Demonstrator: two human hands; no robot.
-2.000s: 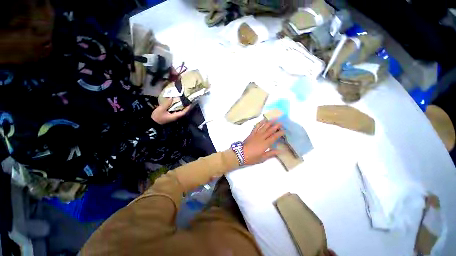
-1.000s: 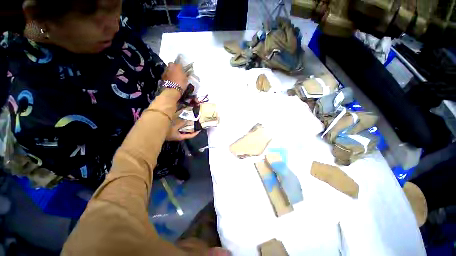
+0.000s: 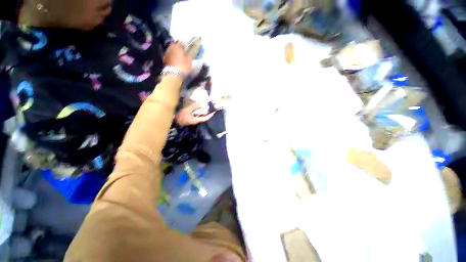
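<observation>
My left hand (image 3: 178, 57) reaches out at the upper left, its fingers at a small greyish item (image 3: 195, 47); blur hides whether they grip it. A sliver of my right hand (image 3: 225, 257) shows at the bottom edge, mostly cut off. Another person's hand (image 3: 191, 114) is below my left hand, at a pale bundle (image 3: 200, 97) by the table edge. A narrow tan piece (image 3: 305, 183) lies by a light blue patch (image 3: 301, 159). A tan piece (image 3: 298, 246) lies at the bottom, partly cut off.
The white table (image 3: 255, 199) is overexposed, hiding detail. An angular tan piece (image 3: 369, 165) lies right of the blue patch. A small tan piece (image 3: 289, 52) lies further back. Tied bundles (image 3: 391, 105) line the far right. A person in a patterned black top (image 3: 87, 87) is at left.
My left hand has left the narrow tan piece and moved to the other person's hand area. The view has swung, and the table now looks much brighter. My right hand shows at the bottom.
</observation>
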